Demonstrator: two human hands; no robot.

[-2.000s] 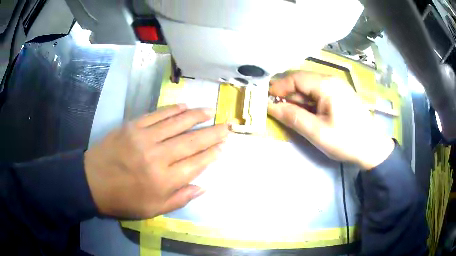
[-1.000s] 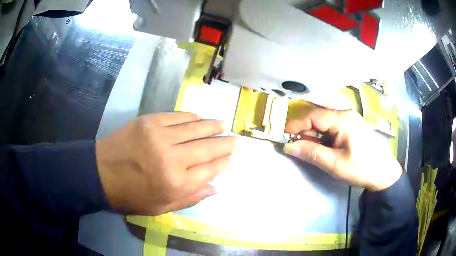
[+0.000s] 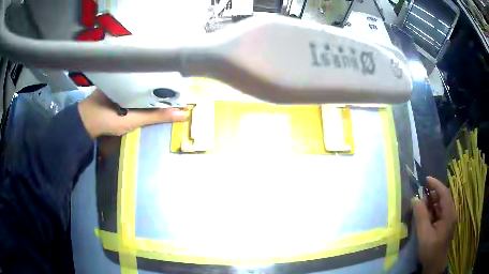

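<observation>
A yellow panel (image 3: 257, 128) lies on the pale base plate under the sewing head (image 3: 128, 80). The two short arms of the pale clamp frame, left (image 3: 202, 128) and right (image 3: 335, 130), lie over it. My left hand (image 3: 120, 118) is at the panel's left end, its extended finger touching the left arm's edge; the sewing head hides part of the hand. My right hand (image 3: 437, 214) is at the right edge of the plate, holding thread snips (image 3: 422, 190) with the thin metal blades pointing up and left.
An LED lamp (image 3: 300, 61) with a flat head crosses the upper view and blocks what is behind it. A strap bundle (image 3: 466, 198) stands at the far right. Yellow guide tape (image 3: 394, 176) edges the base plate (image 3: 257, 198). A grey control panel (image 3: 429, 24) is at upper right.
My right hand has moved away from the clamp arm to the far right with the snips. My left hand has moved up beside the sewing head. The view has shifted, and the lamp now shows.
</observation>
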